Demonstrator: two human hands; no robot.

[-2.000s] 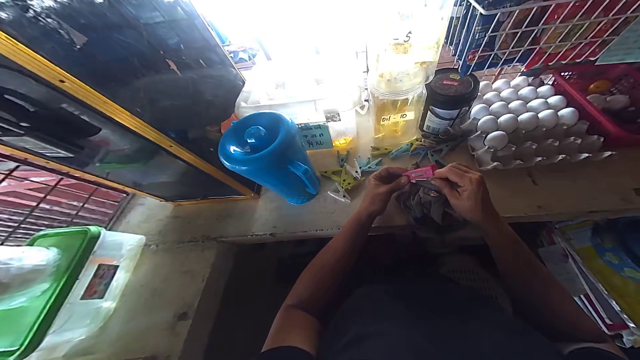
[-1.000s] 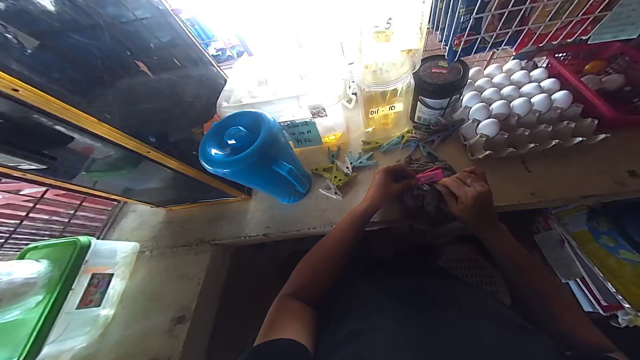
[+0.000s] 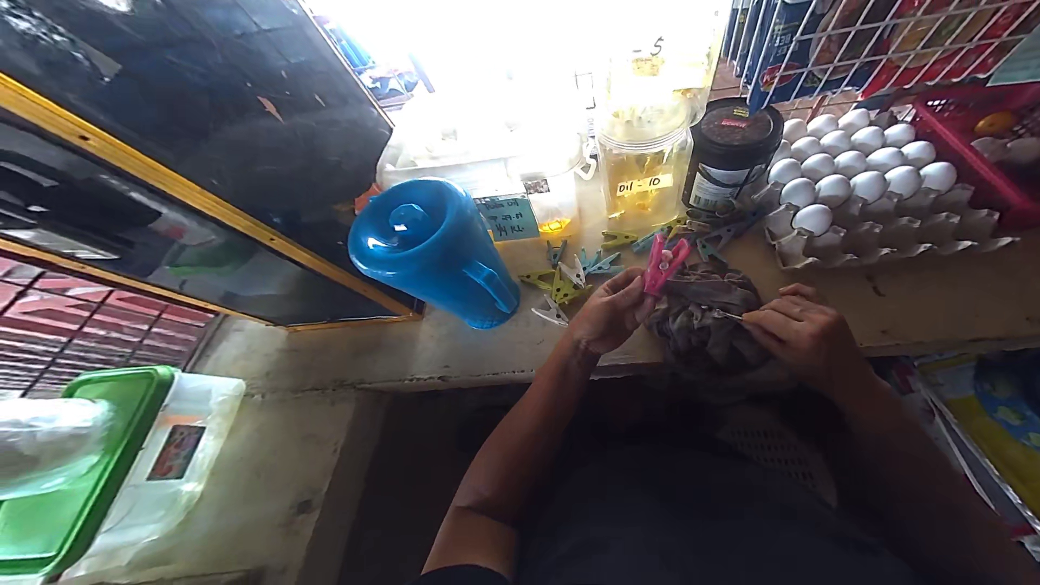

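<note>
My left hand (image 3: 611,311) holds a pink plastic clothespin (image 3: 665,266) upright between thumb and fingers. To its right, my right hand (image 3: 804,333) pinches a thin, light-coloured piece, too small to name surely, above a crumpled grey-brown cloth (image 3: 705,317). That cloth lies bunched at the counter's front edge between the two hands. Several yellow, white and blue-green clothespins (image 3: 561,284) are scattered on the counter left of and behind the cloth.
A blue plastic pitcher (image 3: 431,252) stands left of the clothespins. Clear tubs (image 3: 642,175) and a dark lidded jar (image 3: 731,158) are behind. At right are an egg tray (image 3: 886,240), a pink basket (image 3: 967,166) and a white wire rack (image 3: 861,49). A green-lidded bin (image 3: 97,479) is lower left.
My hands were close together at the pink clothespin; now they are apart, with the clothespin in my left hand and the thin piece in my right. More of the cloth shows between them.
</note>
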